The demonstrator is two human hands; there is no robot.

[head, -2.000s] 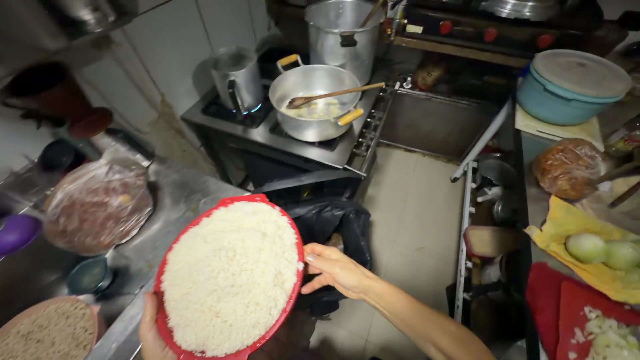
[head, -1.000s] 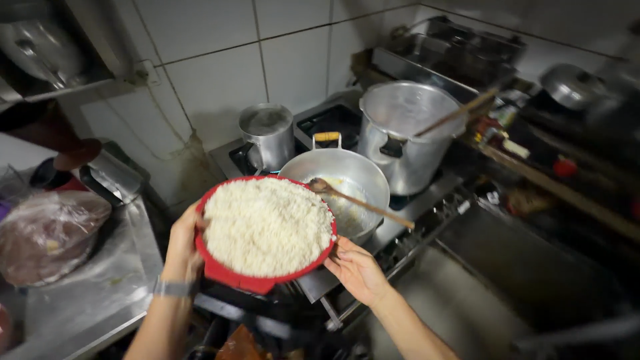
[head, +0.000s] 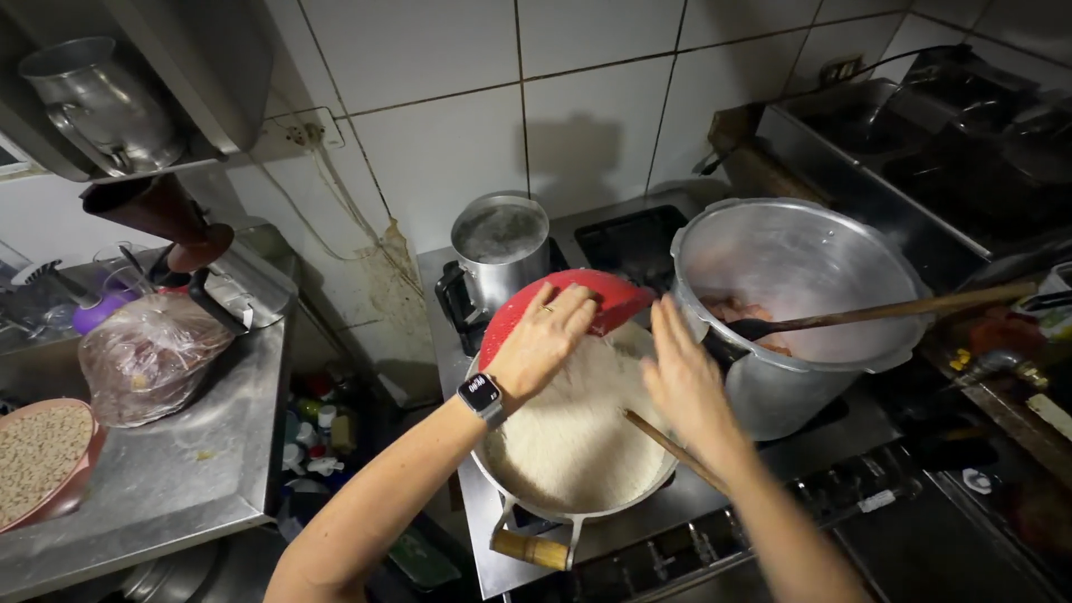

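A red colander or bowl [head: 615, 303] is tipped over a wide metal pot [head: 477, 456] on the stove, and white rice [head: 578, 435] fills much of the pot. My left hand [head: 540, 335], with a watch at the wrist, lies on the red vessel; whether its fingers grip it is unclear. Blurred, my right hand [head: 691, 381] is raised at the vessel's right side, fingers extended, holding nothing visible. Below that hand a wooden spoon's handle [head: 670, 448] slants out of the pot; its head is hidden.
A tall pot [head: 796, 402] with pinkish food and a long spoon [head: 879, 311] stands right. Behind is a metal mug of liquid [head: 500, 251]. The steel counter [head: 201, 469] at left bears a plastic-wrapped bundle [head: 151, 360] and a pink bowl of beans [head: 50, 461].
The red vessel, earlier held level and full of rice, is now tipped over the wide pot, with rice inside the pot. My right hand has come off its rim. The view has swung toward the stove.
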